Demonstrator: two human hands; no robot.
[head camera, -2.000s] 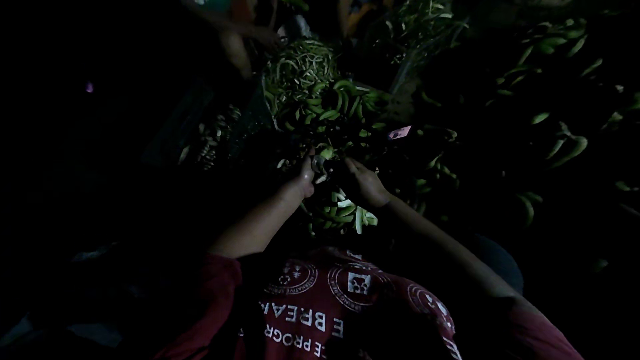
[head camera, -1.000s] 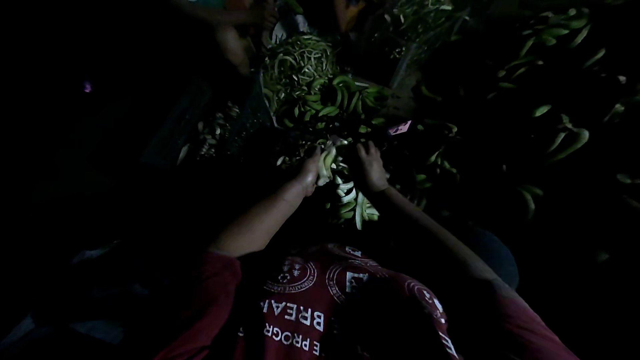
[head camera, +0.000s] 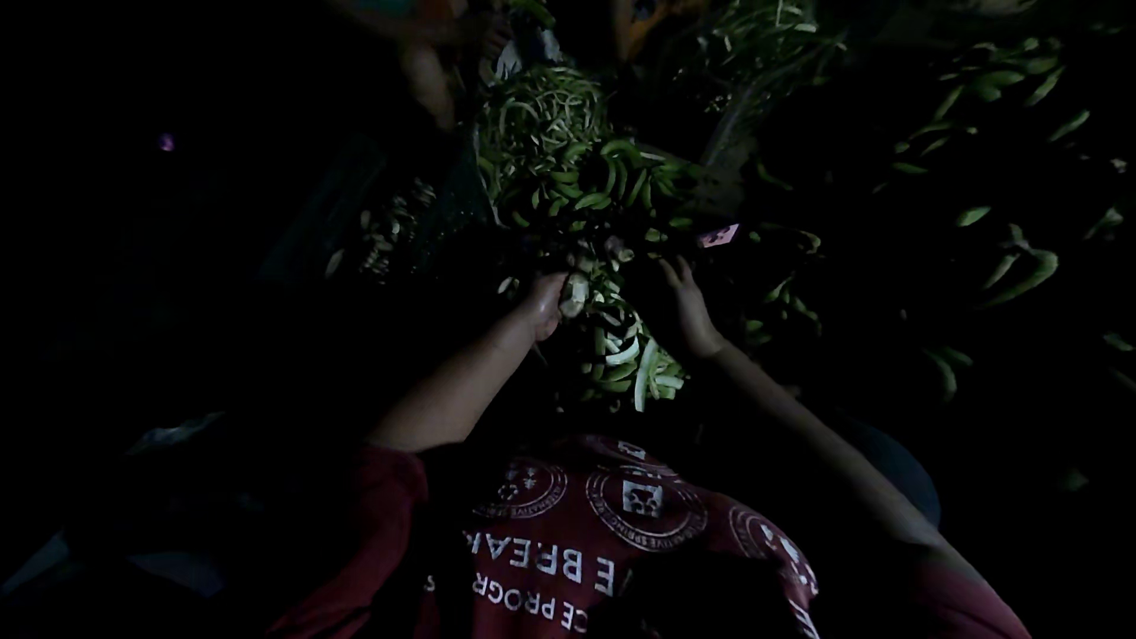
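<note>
My left hand (head camera: 543, 306) is closed around a pale, peeled piece that looks like a green banana (head camera: 575, 295), near the middle of the view. To its right, my right hand (head camera: 688, 306) reaches forward with the fingers apart; shadow hides its palm, and whether it holds anything cannot be told. Between and below the hands lie pale and green peel strips (head camera: 646, 373). Unpeeled green bananas (head camera: 617, 173) are heaped just beyond, with a pile of thin green peels (head camera: 550, 111) behind them.
More green bananas (head camera: 1021, 266) lie scattered on the dark right side. A small pink object (head camera: 718, 236) rests right of the heap. Small pale pieces (head camera: 382, 240) lie at the left. Another person's arm (head camera: 428, 84) shows at the top. Most of the surroundings are too dark to make out.
My hands are farther apart than two seconds ago. The pale piece stays in my left hand, while my right hand has moved away to the right.
</note>
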